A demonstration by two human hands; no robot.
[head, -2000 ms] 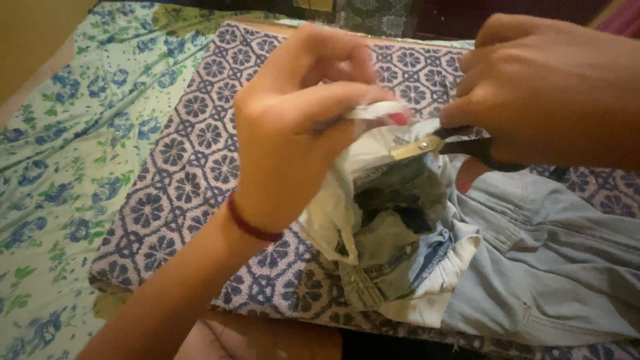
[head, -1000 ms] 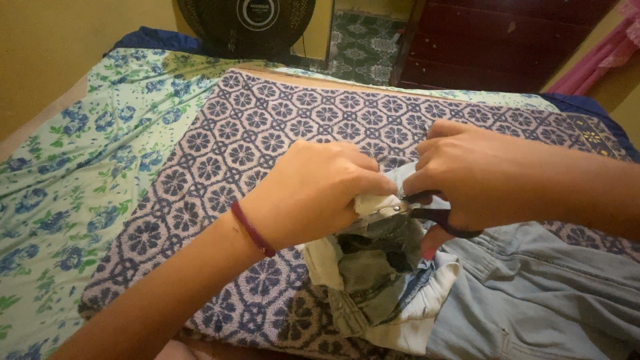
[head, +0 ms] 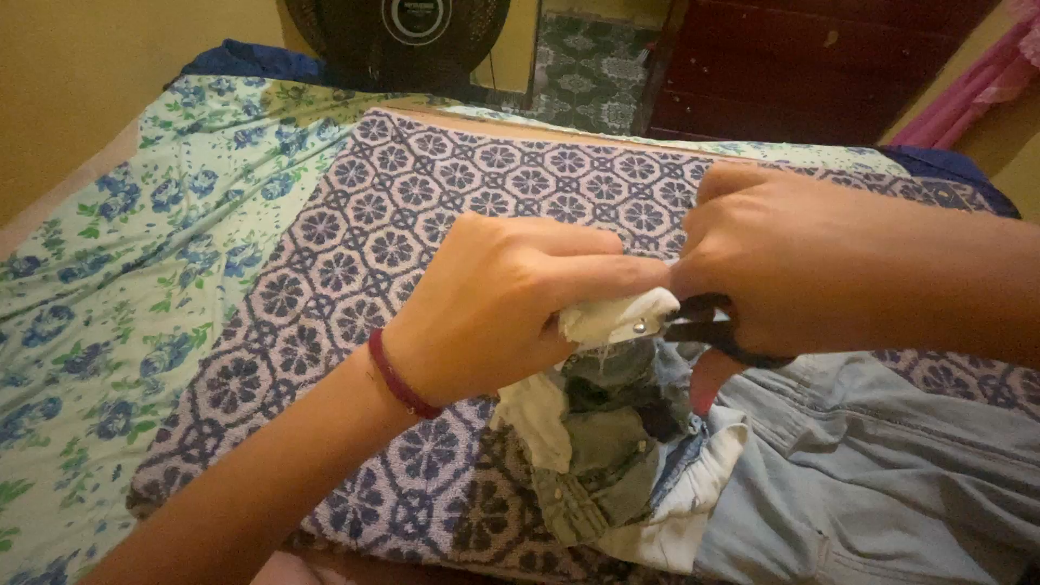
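Note:
My left hand (head: 520,305), with a dark red band at the wrist, pinches a piece of white fabric (head: 617,318) at its fingertips. Touching it from the right, my right hand (head: 780,268) grips the black handles of a pair of scissors (head: 705,321). The scissor pivot shows beside the white fabric; the blades are mostly hidden by cloth and fingers. Below both hands lies a light blue denim garment (head: 877,463), its opening bunched up and showing olive-grey inner cloth (head: 605,447) and white pocket lining (head: 674,528).
A patterned navy and pink towel (head: 390,244) covers a flat board under the garment. Around it spreads a blue-flowered sheet (head: 171,236). A black fan (head: 394,49) stands at the back left, a dark red wooden door or cabinet (head: 788,73) at the back right, near a pink curtain (head: 959,81).
Two seconds ago the scissor blades showed between my hands, which were farther apart; now the hands touch and the blades are mostly hidden. The view takes in more of the room.

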